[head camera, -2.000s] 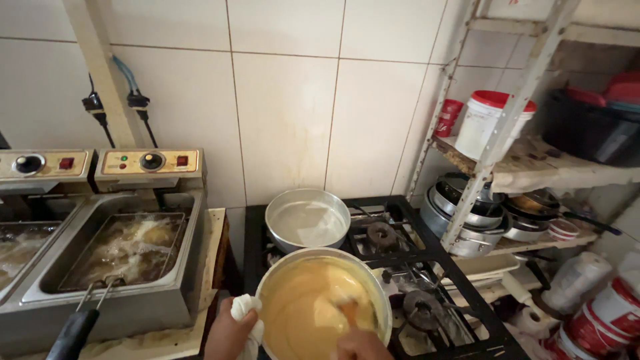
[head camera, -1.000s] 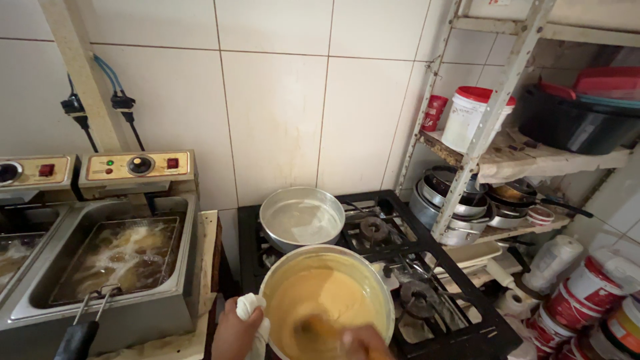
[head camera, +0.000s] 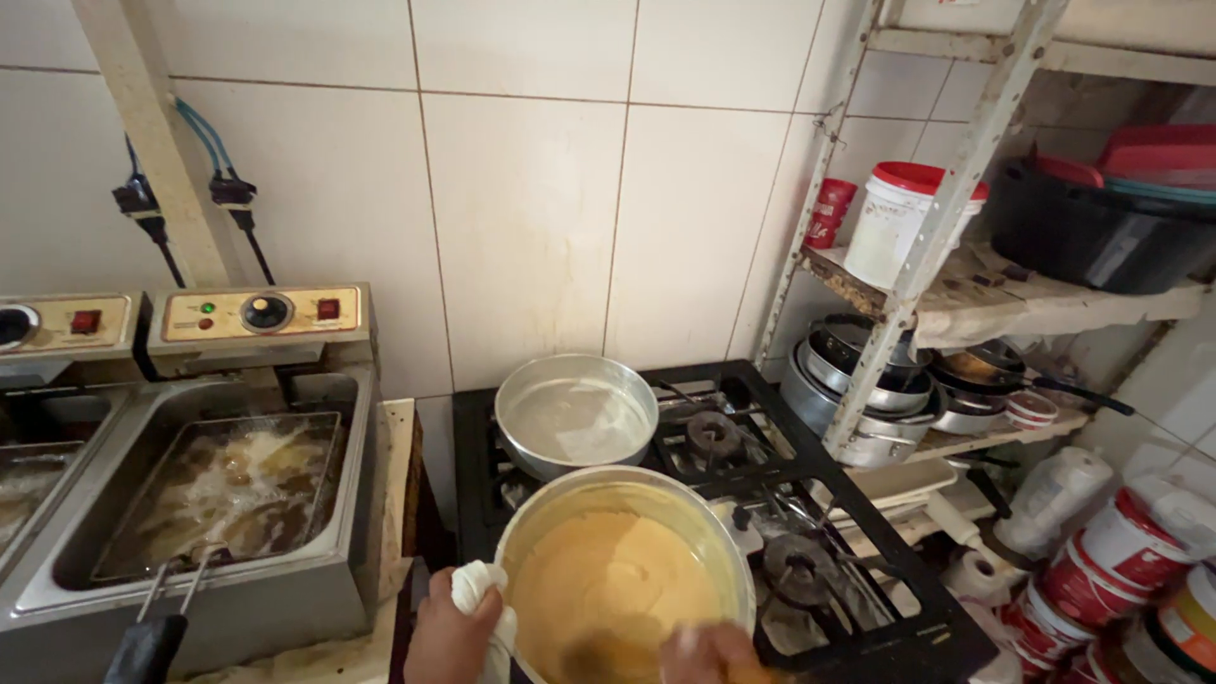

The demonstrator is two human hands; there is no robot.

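A large metal pot (head camera: 736, 556) of thick yellow-orange mixture stands on the front left of a black gas stove (head camera: 855, 494). My left hand (head camera: 454, 622) grips a white cloth (head camera: 483, 587) against the pot's left rim. Over the pot's front right side, my right hand (head camera: 708, 654) is closed on a utensil, blurred and cut by the frame's bottom edge; a brownish part shows beside the fingers, and a dark blur lies in the mixture. Behind the pot, a round aluminium pan (head camera: 508, 442) holds a thin layer of clear liquid.
At left, a deep fryer (head camera: 356, 532) bubbles around a wire basket whose black handle (head camera: 147, 651) juts forward. A metal shelf rack (head camera: 888, 375) at right holds a white bucket (head camera: 893, 228), a black tub (head camera: 1102, 233) and stacked pots (head camera: 879, 442). Red and white buckets (head camera: 1083, 579) stand lower right.
My right hand has moved about over the pot with the utensil, whose head showed in the mixture two seconds ago. My left hand has stayed at the left rim with the cloth.
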